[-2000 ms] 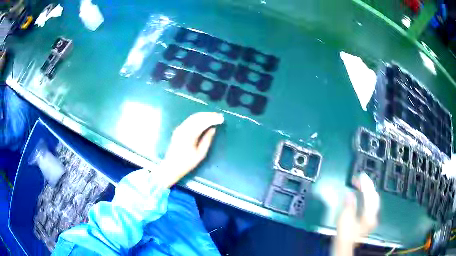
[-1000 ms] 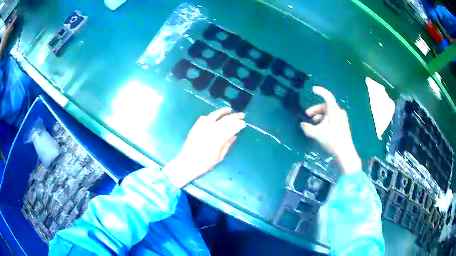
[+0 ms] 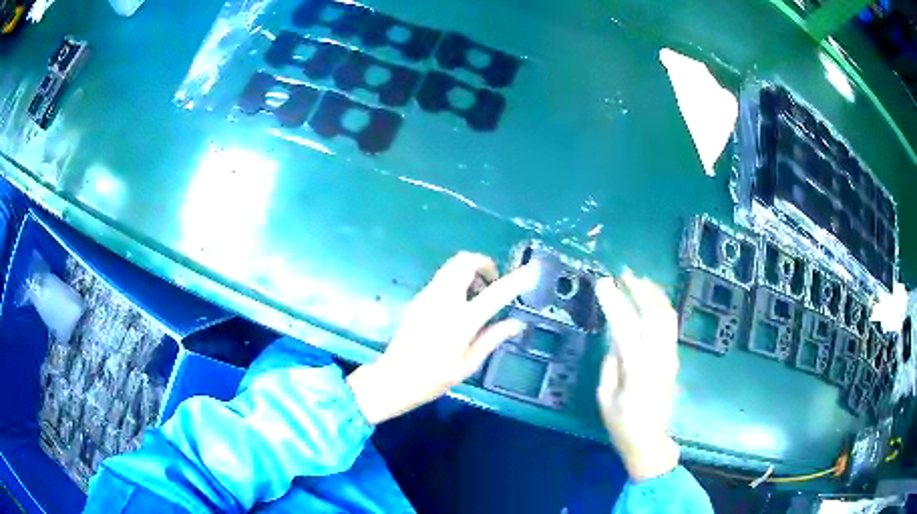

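A dark grey housing (image 3: 520, 372) lies flat on the green mat at the bench's front edge. A black adhesive pad (image 3: 548, 288) lies over its ring end. My left hand (image 3: 432, 336) is at the housing's left side, fingers apart, one fingertip on the pad and the thumb near the middle of the frame. My right hand (image 3: 642, 366) is at the right side, its blurred fingertips by the pad's right edge; whether they grip it is unclear. Other black pads (image 3: 376, 77) lie in a three-row grid on clear liner, with a gap at the near right corner.
Several housings (image 3: 719, 291) stand in a row at the right, below a glossy pad sheet stack (image 3: 824, 171). White backing paper (image 3: 701, 105) lies beside it. Another housing (image 3: 57, 80) is far left. A blue bin (image 3: 173, 351) with bagged parts (image 3: 101, 371) is lower left.
My right hand has moved from the pad grid down to the housing. My left hand has left the liner's edge and moved right to the housing. One pad has left the grid; one now covers the ring end.
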